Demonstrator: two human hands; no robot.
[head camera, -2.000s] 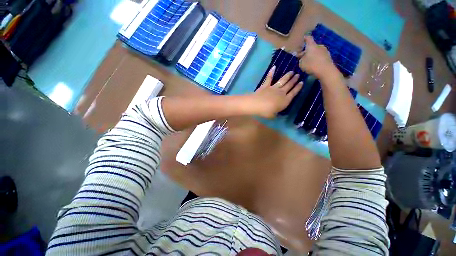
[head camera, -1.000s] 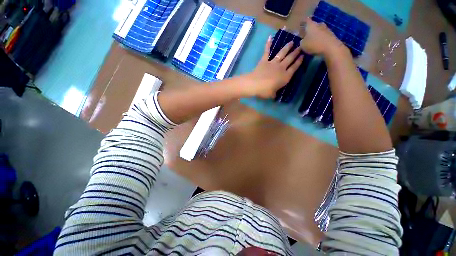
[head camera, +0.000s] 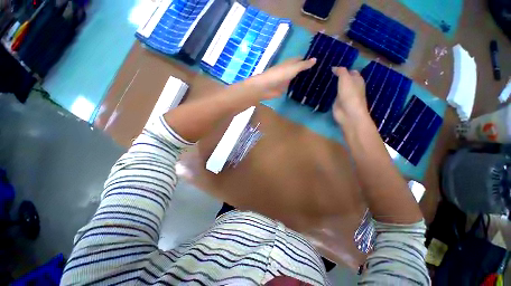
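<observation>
Dark navy solar cells with thin silvery lines lie in groups on a pale blue-green sheet (head camera: 316, 125). My left hand (head camera: 286, 75) is at the left edge of the leftmost group (head camera: 322, 72), and my right hand (head camera: 350, 92) is at its right edge. Whether the fingers grip the cells cannot be told. The middle group (head camera: 386, 92) lies just right of my right hand, and another group (head camera: 416, 129) lies at the right end of the sheet. A spare cell stack (head camera: 381, 33) lies beyond them.
Bright blue cell stacks (head camera: 246, 44) lie at the left. A white block (head camera: 231, 139) with silvery ribbon (head camera: 245, 146) lies nearer me. A phone (head camera: 319, 8) is at the far side. Curved white strips (head camera: 463, 82), a marker (head camera: 495, 60) and a cup (head camera: 492, 127) are at the right.
Both hands have moved nearer me, from lying over the cells to the two sides of the leftmost group. My right hand has left the spare stack's edge. More of the cells shows.
</observation>
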